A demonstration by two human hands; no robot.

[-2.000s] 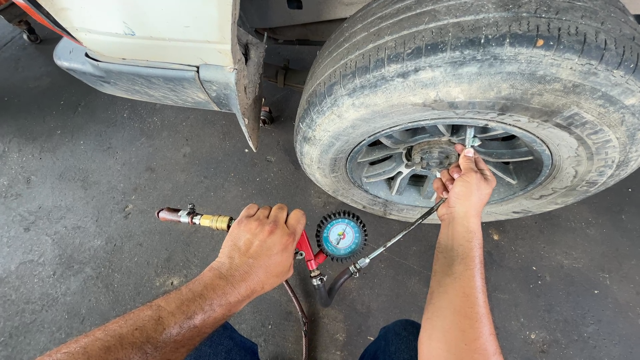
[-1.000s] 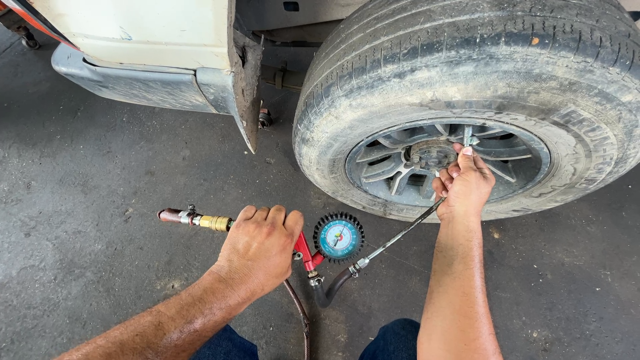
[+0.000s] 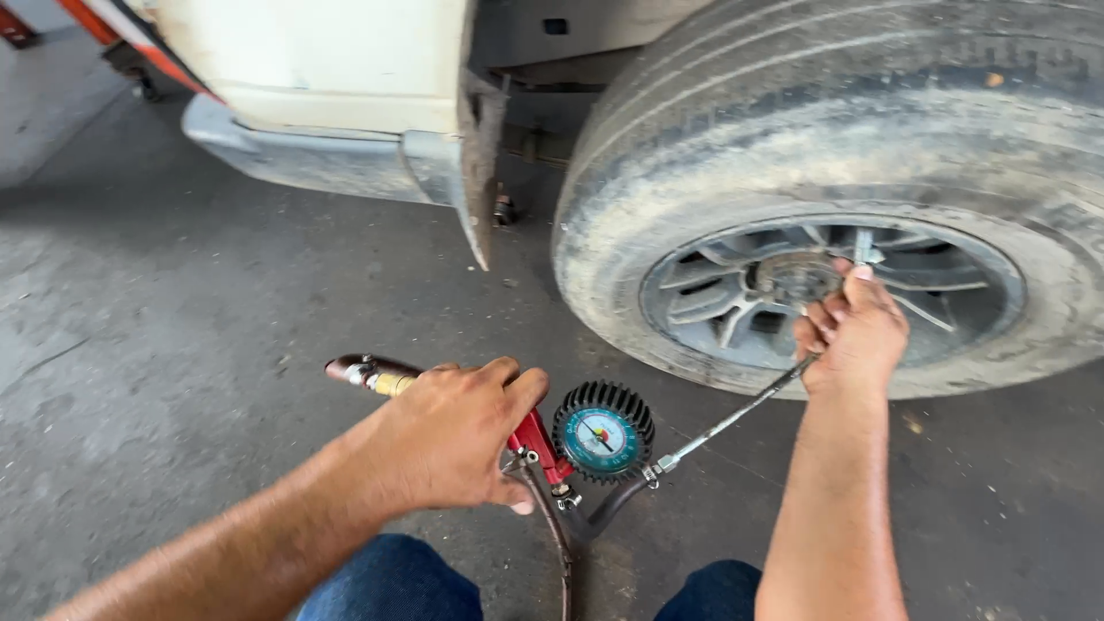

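Note:
My left hand point(image 3: 470, 431) is wrapped over the red tire inflator handle point(image 3: 536, 442), its thumb standing off below. A round dial gauge point(image 3: 602, 435) in a black ribbed guard sits at the handle's right end. Behind the hand, a brass coupling point(image 3: 393, 384) joins the handle to a brown hose. A short black hose point(image 3: 614, 509) curves from the gauge end to a thin metal wand point(image 3: 733, 421). My right hand point(image 3: 854, 323) grips the wand, its fingertips at the metal chuck point(image 3: 865, 247) over the wheel rim point(image 3: 724, 323). The valve stem cannot be made out.
The large dusty tire point(image 3: 621, 233) fills the upper right. A light-coloured vehicle body point(image 3: 319, 60) with a grey lower trim point(image 3: 328, 159) stands at the upper left, its edge hanging near the tire. My knees in blue jeans point(image 3: 401, 582) are at the bottom, above the grey floor point(image 3: 216, 345).
The gauge and inflator handle have tilted, and my left thumb now stands apart from the handle. The gauge's needle points another way. My right hand stays at the rim.

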